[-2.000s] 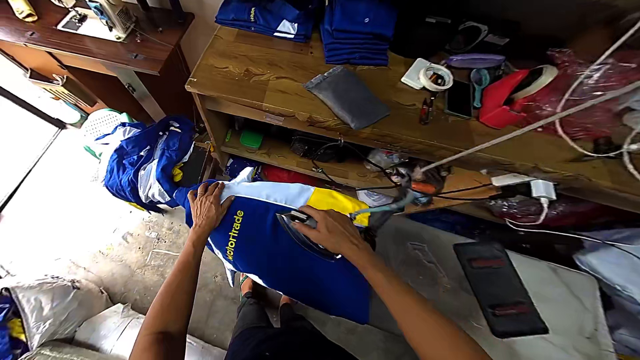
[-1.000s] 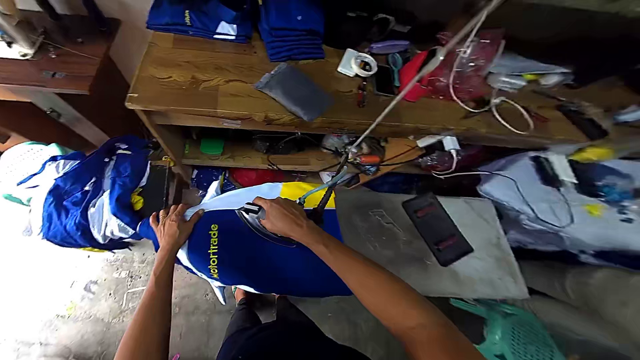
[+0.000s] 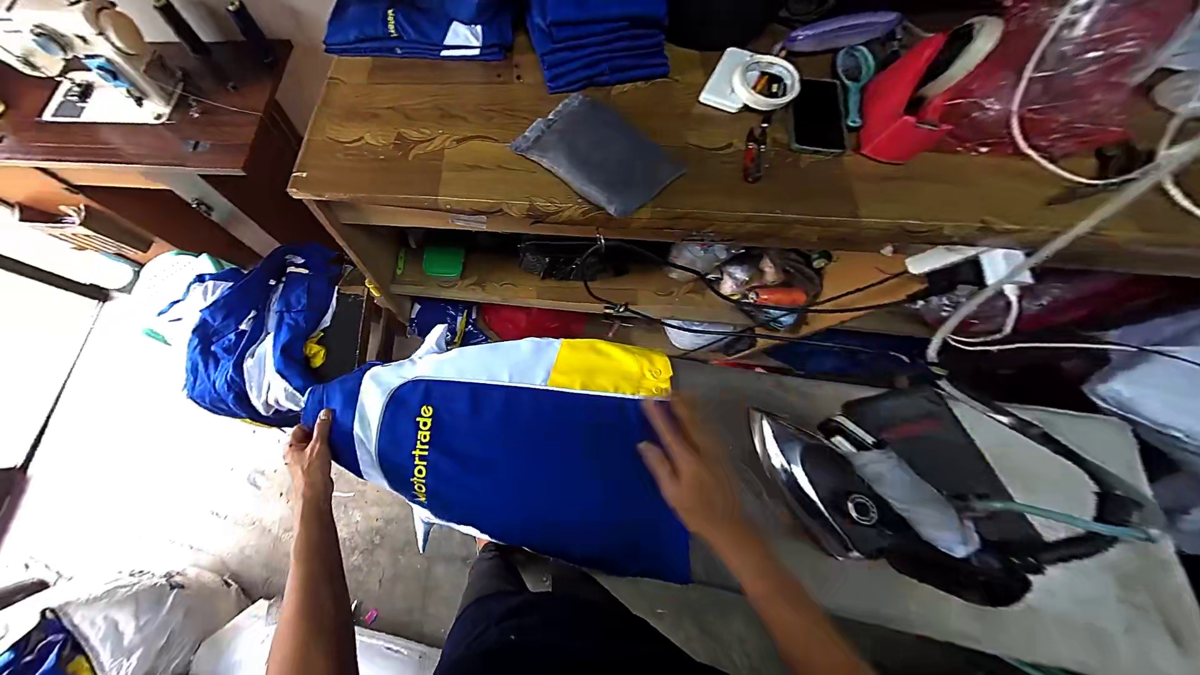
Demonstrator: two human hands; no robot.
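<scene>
A blue garment with white and yellow panels and yellow lettering [image 3: 544, 469] lies flat on the ironing surface. My left hand [image 3: 312, 450] pinches its narrow left end between thumb and fingers. Over the garment's right edge, just below the yellow cuff, is my right hand [image 3: 689, 469], blurred, fingers spread and holding nothing. To its right an electric iron [image 3: 834, 487] with a cloth-wrapped handle rests on its side or heel, by a dark pad [image 3: 914, 431]. The iron's cord runs up to the right.
Behind stands a wooden table [image 3: 422, 141] bearing folded blue garments [image 3: 600, 42], a grey cloth pad [image 3: 600, 155], a phone [image 3: 817, 115] and a red tape dispenser [image 3: 905, 103]. Cables cross its lower shelf. Crumpled blue and white garments [image 3: 262, 328] lie left; a sewing machine [image 3: 103, 66] stands beyond.
My right hand has let go of the iron, which was over the garment and now stands to the right by the dark pad. My left hand stays at the garment's left end.
</scene>
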